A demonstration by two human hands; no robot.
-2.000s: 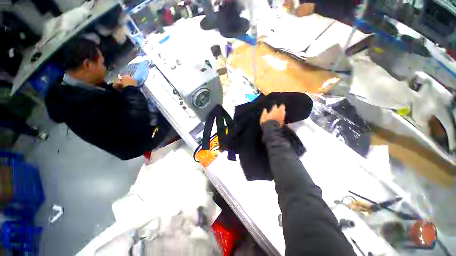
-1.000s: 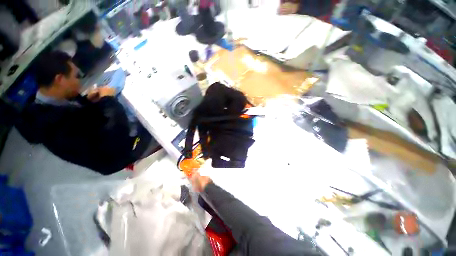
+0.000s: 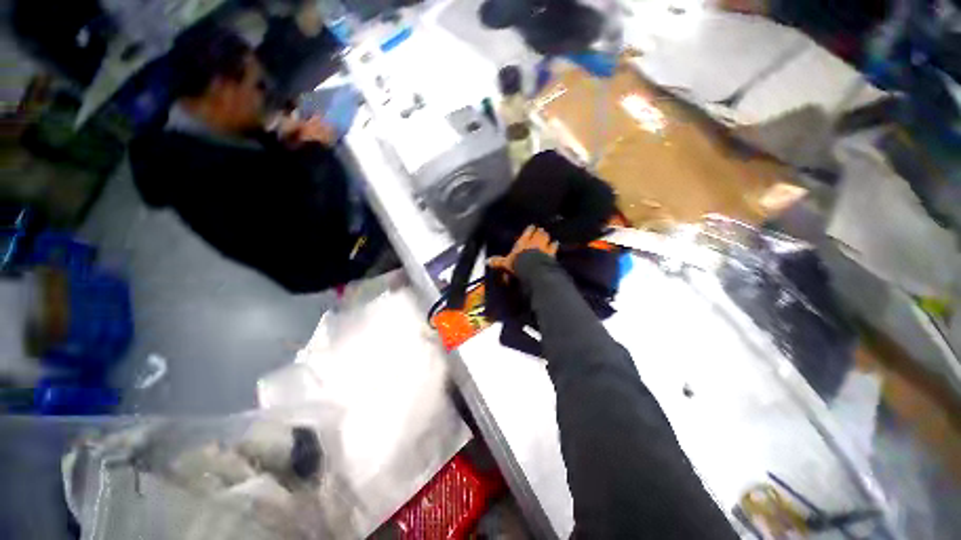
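Note:
A pile of black fabric pieces (image 3: 559,195) with narrow black straps lies on the white table (image 3: 674,364), beside the sewing machine's handwheel end. My right hand (image 3: 527,251) reaches in from the bottom edge in a dark sleeve, palm down. Its fingers lie on the front part of the black fabric. The image is blurred, and I cannot tell if they pinch the cloth. Orange printed packaging (image 3: 455,326) shows at the table edge, left of the fabric and partly under it. My left hand is not in view.
The sewing machine (image 3: 455,164) stands behind the fabric. A person (image 3: 248,179) in dark clothes sits at the left. A brown sheet (image 3: 664,148) and clear plastic (image 3: 785,301) lie right. A red stool (image 3: 448,498), pale sheets (image 3: 369,369) and blue crates (image 3: 90,316) are below the table.
The black fabric was shifted toward the machine between the two earlier frames. My right hand has since moved from the orange packaging onto the fabric. The camera view has also turned.

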